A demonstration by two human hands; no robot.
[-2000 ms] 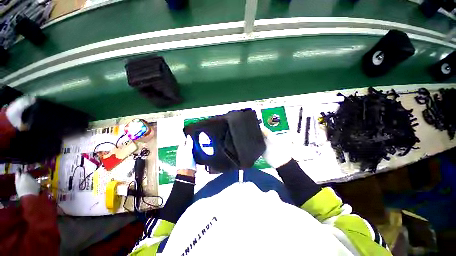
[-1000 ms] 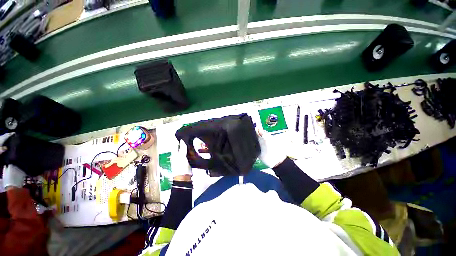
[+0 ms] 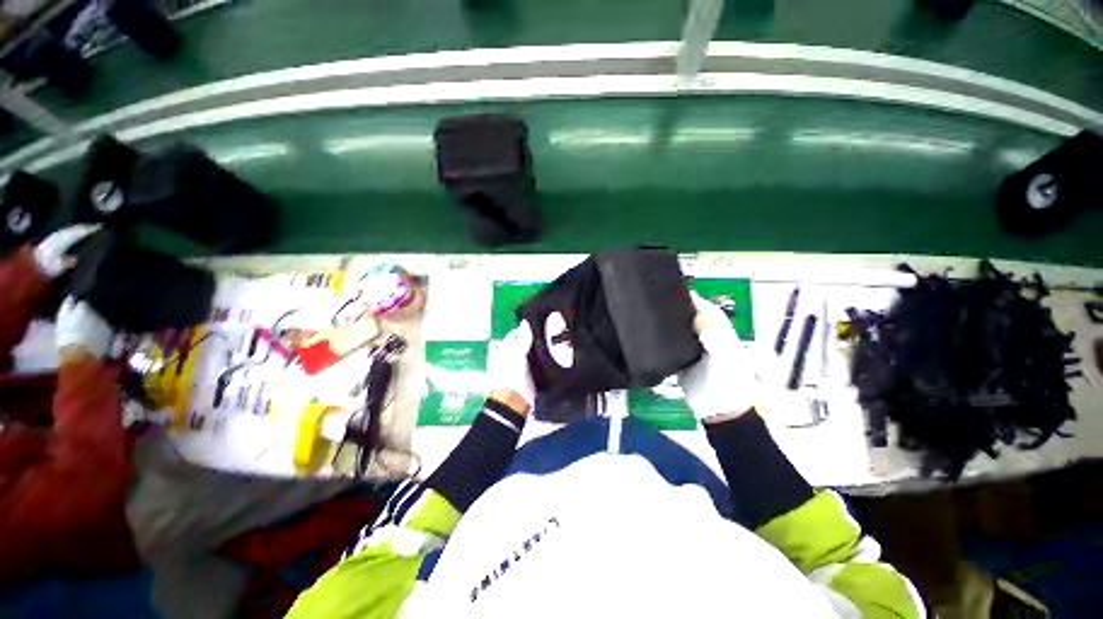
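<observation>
A black boxy housing [image 3: 653, 317] is held in front of my body, over the near part of the bench. One face shows a white ring with a dark centre, turned to the left. My left hand [image 3: 512, 366], in a white glove, is on its left side. My right hand [image 3: 722, 366], also gloved in white, is on its right side. Most of the fingers are hidden behind or under the housing. Green-and-white printed sheets [image 3: 457, 382] lie flat on the bench, partly covered by the housing.
A heap of black parts [image 3: 968, 363] lies right, beside two dark sticks [image 3: 802, 348]. A yellow tool [image 3: 311, 435] and black corded item [image 3: 377, 393] lie left. A black housing [image 3: 490, 175] stands on the green conveyor [image 3: 726, 169]. A gloved person in red works at far left.
The view has swung left, so the scene sits further right in the picture. The held housing has been turned slightly and stays between both hands. The neighbour's housing has been raised a little.
</observation>
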